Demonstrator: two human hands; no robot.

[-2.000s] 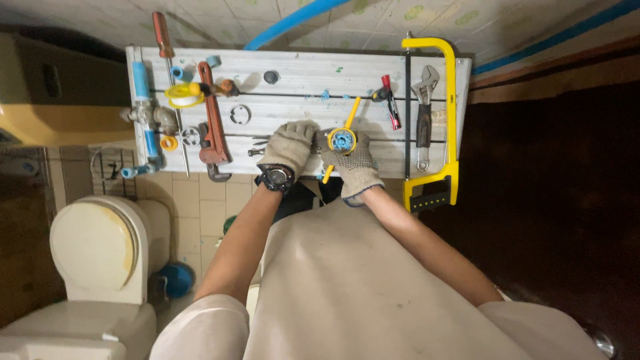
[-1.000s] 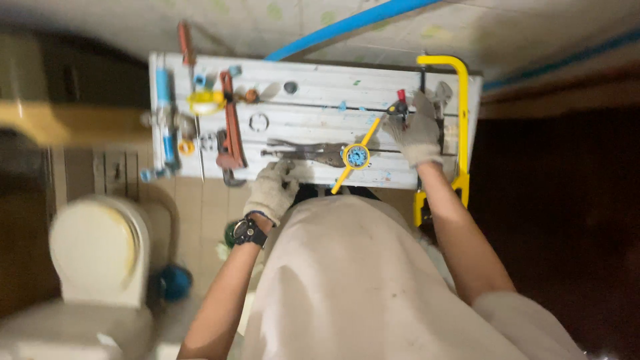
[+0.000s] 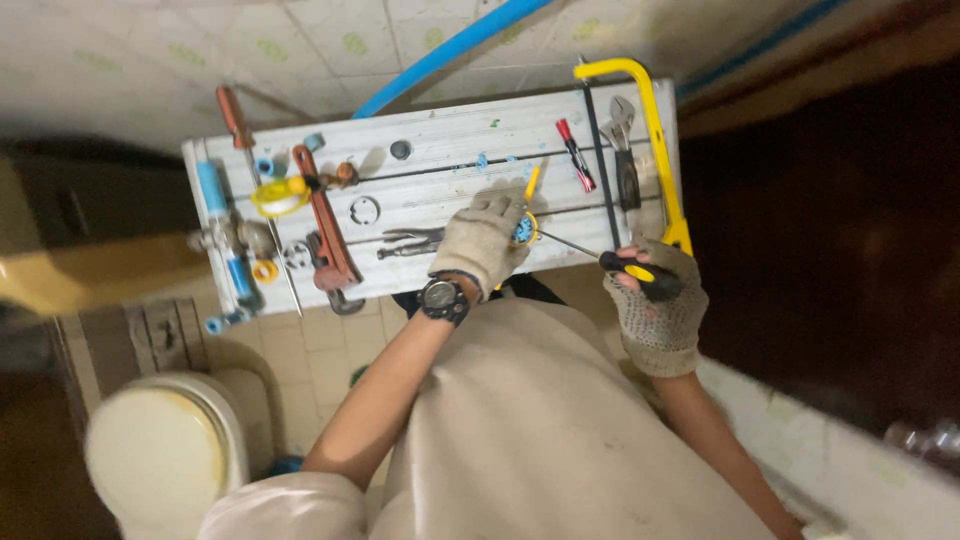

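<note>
My right hand (image 3: 656, 300), in a fingerless knit glove, grips a screwdriver (image 3: 637, 274) with a black and yellow handle. Its shaft points left, the tip at a round yellow tool (image 3: 525, 229) with bar handles and blue plastic inside. My left hand (image 3: 484, 236), gloved and wearing a black watch, rests over the left side of that round tool; whether its fingers close on it I cannot tell. Locking pliers (image 3: 412, 244) lie partly under my left hand. A red and black marker (image 3: 576, 155) lies up and right of the round tool.
A yellow hacksaw (image 3: 656, 142) and an adjustable wrench (image 3: 625, 161) lie at the table's right end. Leftward are a red pipe wrench (image 3: 326, 225), a yellow tape roll (image 3: 281, 196), a long screwdriver (image 3: 234, 120) and a blue pipe assembly (image 3: 225, 225). A toilet (image 3: 165, 450) stands lower left.
My right hand has moved from the tools at the table's right side to its front edge, now with the screwdriver in it. My left hand has moved from the front edge onto the round yellow tool.
</note>
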